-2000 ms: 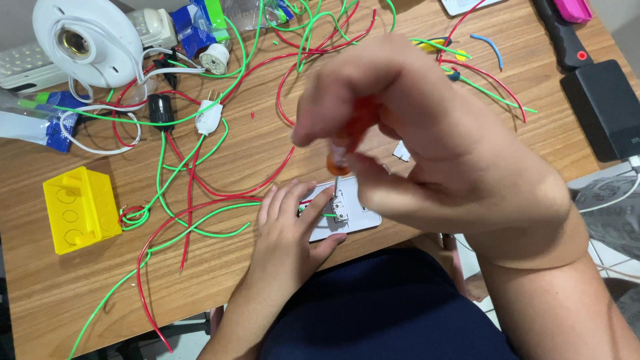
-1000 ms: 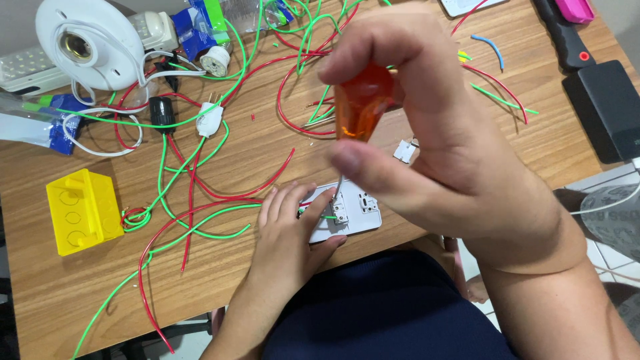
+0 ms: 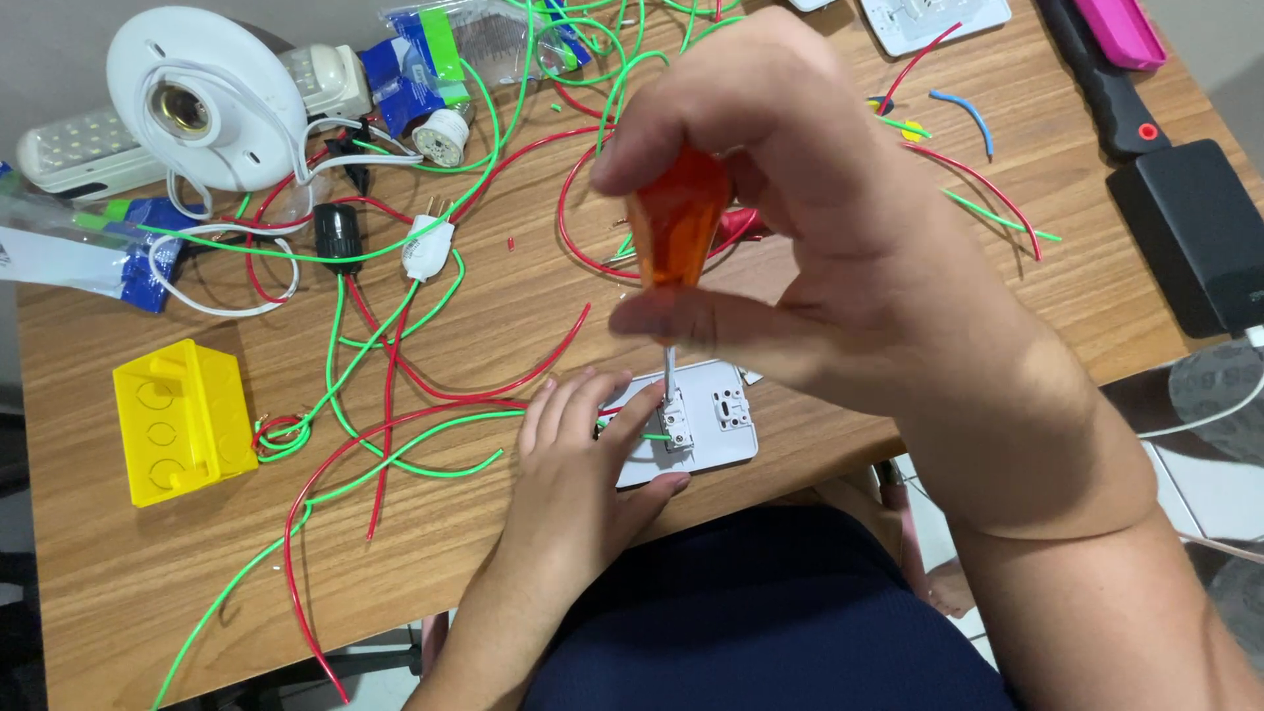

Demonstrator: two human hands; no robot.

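Note:
My right hand grips the orange translucent handle of a screwdriver. Its metal shaft points down to a small white switch or socket module set in a white wall plate. My left hand holds the plate's left side against the wooden table, thumb at the lower edge and fingers beside the module. A red wire and a green wire run under my left fingers to the module. A second white module sits in the plate's right part.
A yellow electrical box, white plug, black connector and round white lamp holder lie to the left. Loose red and green wires cross the table. At right are a black-handled tool, a black device and a pink tray.
My right hand has shifted and changed its hold around the screwdriver handle, which now stands more upright. My left hand has stayed on the wall plate.

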